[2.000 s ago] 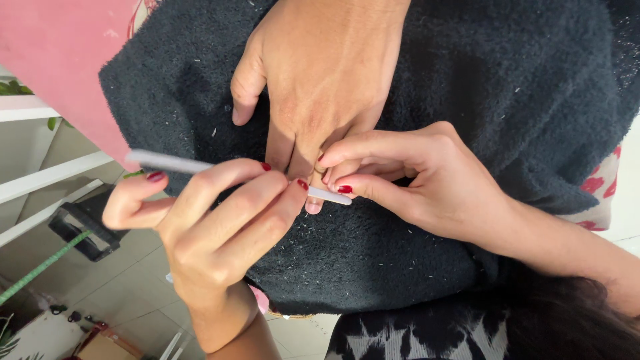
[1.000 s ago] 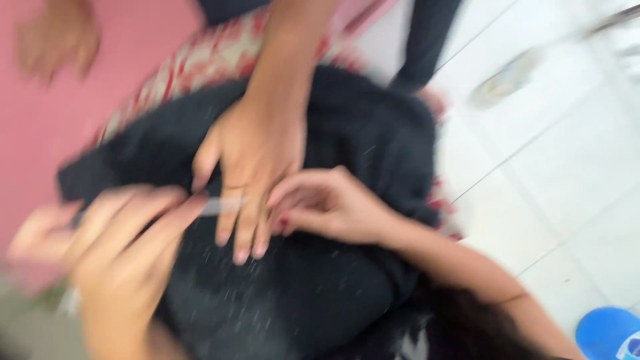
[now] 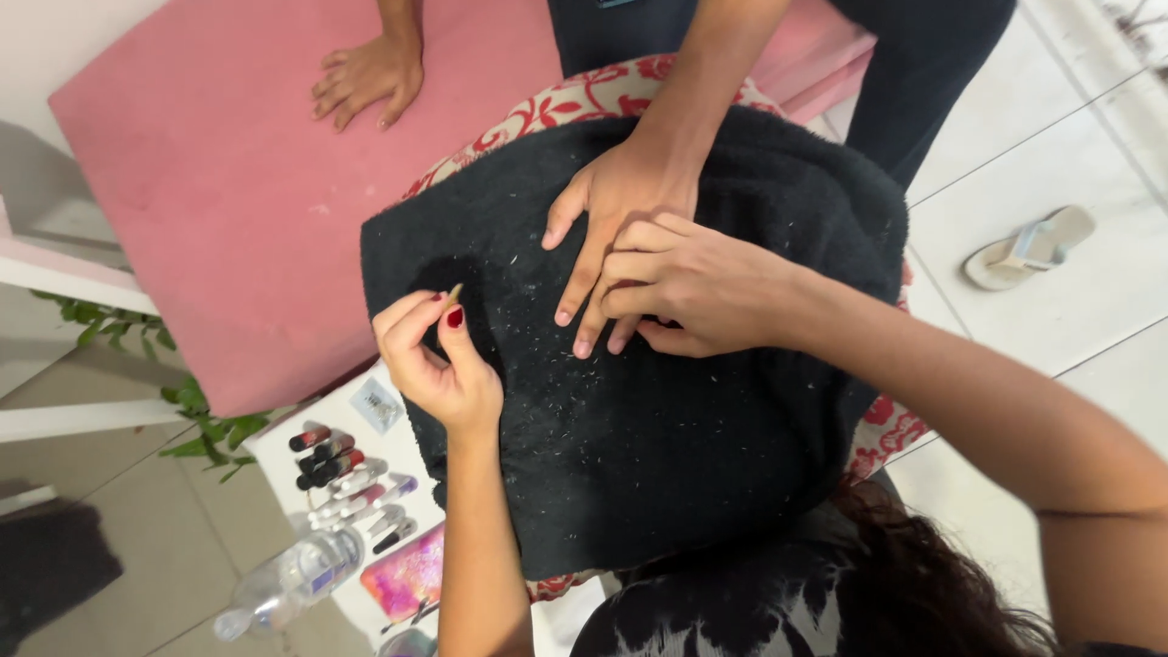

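Note:
Between the thumb and fingers of my left hand (image 3: 438, 356) is a small thin stick-like tool (image 3: 453, 295), mostly hidden by the fingers; the thumbnail is red. My right hand (image 3: 680, 287) holds the outer fingers of another person's hand (image 3: 630, 196), which lies palm down with spread fingers. Under that hand a black towel (image 3: 620, 484), dotted with small pale flecks, covers a cushion with a red floral pattern (image 3: 584, 105). My left hand is raised over the towel's left part, apart from the other person's fingers.
The person's other hand (image 3: 372, 80) rests on a pink padded seat (image 3: 228, 182). At lower left, a white surface (image 3: 283, 422) bears several nail polish bottles (image 3: 328, 470), a clear plastic bottle (image 3: 297, 575) and a pink patterned case (image 3: 406, 575). A flip-flop (image 3: 1027, 251) lies on the tiled floor.
The pale nail file seen in my left hand in the earlier frames no longer shows; a small thin stick is there now. My right hand stays at the person's fingers. The view has shifted and widened.

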